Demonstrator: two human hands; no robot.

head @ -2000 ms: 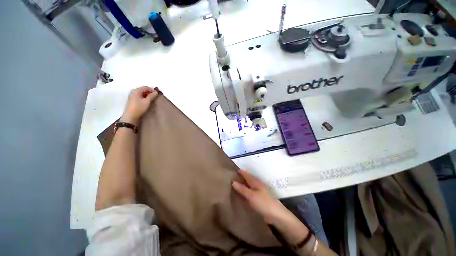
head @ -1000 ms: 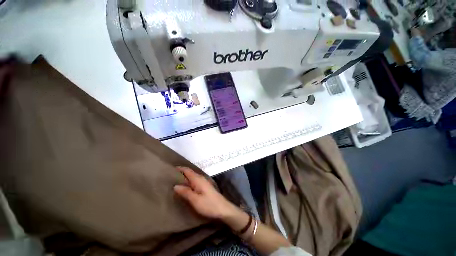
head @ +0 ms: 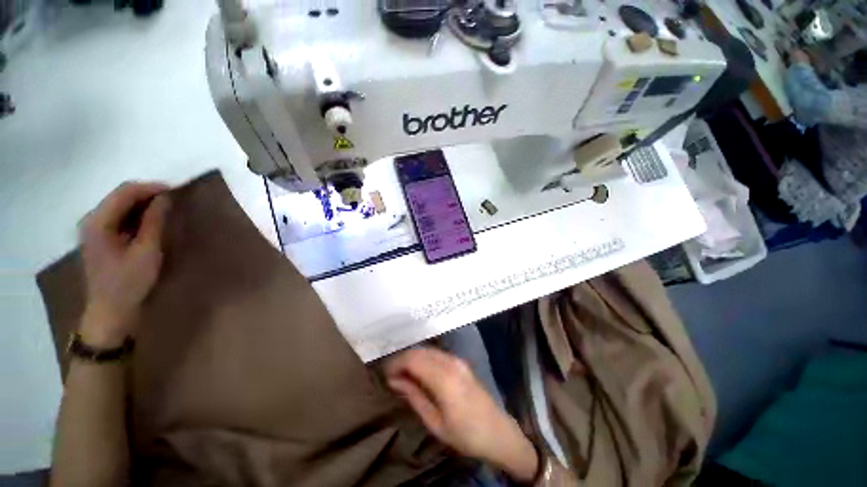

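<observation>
The large brown cloth lies on the table left of the needle and runs down over the lap. My left hand pinches the cloth near its upper edge, slightly blurred, with a dark bracelet at the wrist. My right hand is at the cloth's right edge by the table's front, its fingers curled against the edge. The cloth is not under the presser foot, which stands in violet-white light.
The white brother sewing machine stands ahead. A lit phone lies on its bed. More brown cloth hangs right of the lap. A white bin stands at the right, with another person's sleeve beyond.
The view first swung right. My left hand has come back into view with the cloth's upper edge. My right hand has moved slightly right and down along the cloth edge.
</observation>
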